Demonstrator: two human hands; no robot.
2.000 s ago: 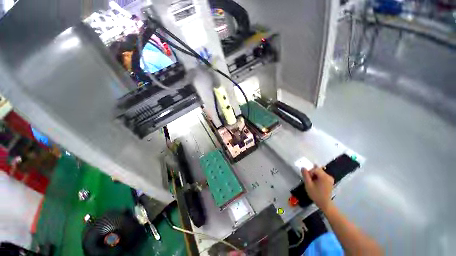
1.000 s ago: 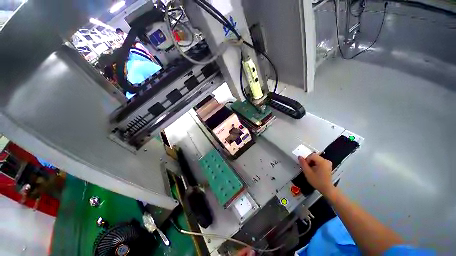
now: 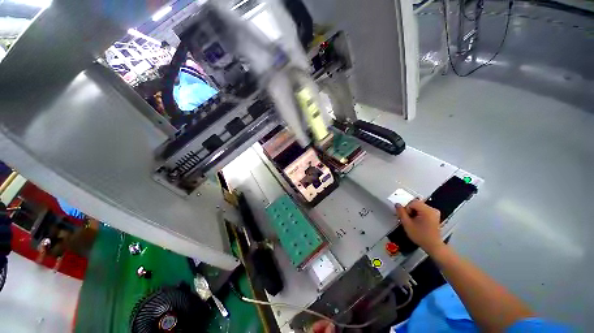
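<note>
My right hand point(image 3: 420, 223) is at the front of the metal bed, fingers curled at the near edge of a small white square point(image 3: 400, 197); whether it grips anything is hidden. My left hand point(image 3: 322, 326) is mostly cut off by the bottom edge. A green dotted fixture plate point(image 3: 294, 231) lies at the front of station A1. A second green plate point(image 3: 346, 147) sits further back on A2. The pale yellow-green screwdriver head point(image 3: 312, 114) is blurred, above and left of the A2 plate. The pink-beige screw feeder point(image 3: 309, 175) stands between the stations.
Red point(image 3: 391, 248), yellow point(image 3: 376, 263) and green point(image 3: 467, 179) buttons sit on the front edge. Black cable carriers flank the plates point(image 3: 378, 136). A black fan point(image 3: 167, 319) stands on the green bench at lower left. A cable crosses near my left hand. A person's blue clothing shows behind the machine.
The screwdriver head moved from the feeder area to over the A2 plate, then back leftward and up, now blurred. My right hand stays by the white square. The view has shifted slightly.
</note>
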